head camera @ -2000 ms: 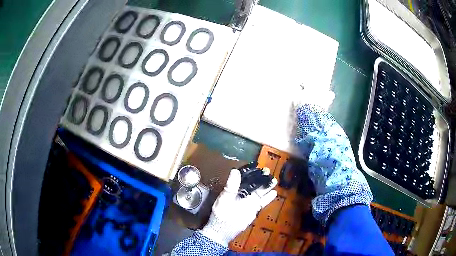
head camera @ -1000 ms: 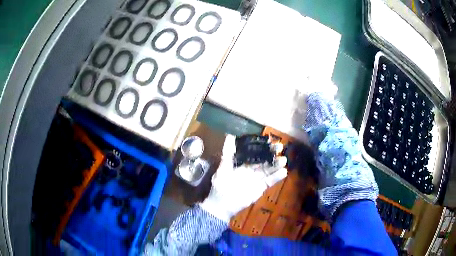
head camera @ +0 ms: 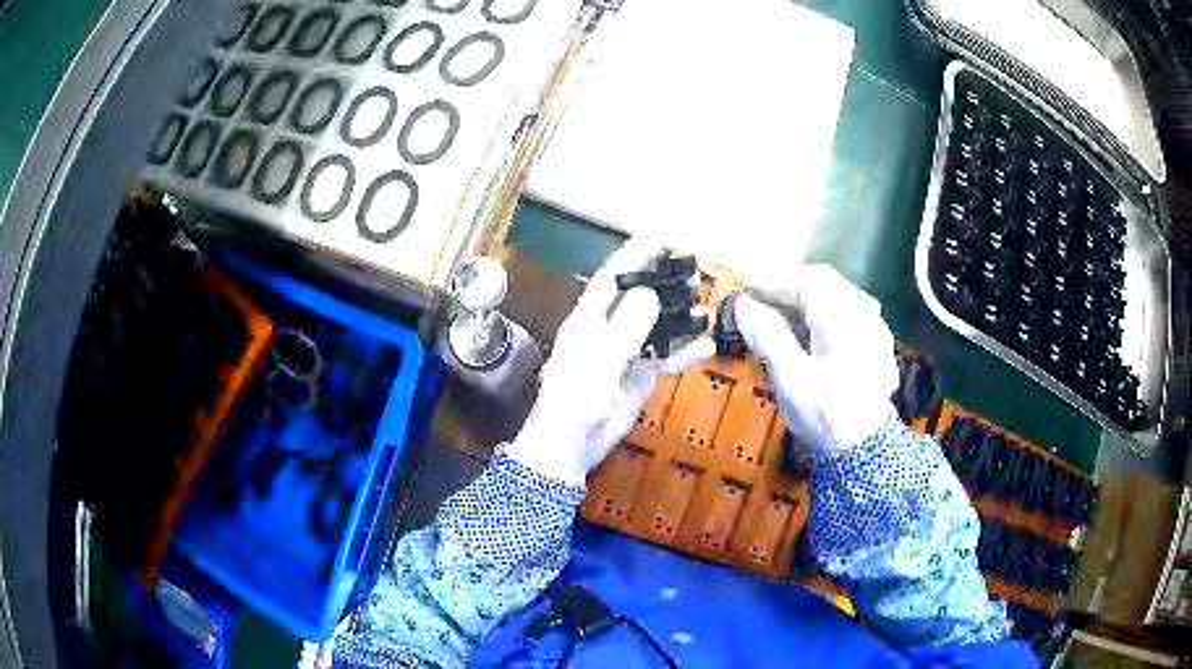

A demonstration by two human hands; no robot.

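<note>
My left hand, in a white glove, holds a black moulded part between thumb and fingers above the orange fixture tray. My right hand, also in a white glove, is just to the right, with thumb and fingertips on a small black piece. The two black pieces are close together; whether they touch is hard to tell. The orange tray shows slots and small holes below both hands. Black parts at its right side are partly hidden by my right hand and sleeve.
A sheet with black ovals lies upper left, a blank white board beside it. A silver can stands by the blue bin. A metal tray of black parts is at right. Another orange tray lies lower right.
My right hand has come back from the white board to beside my left hand, now pinching a small black piece. The black part in my left hand is turned differently. The view has tilted downward.
</note>
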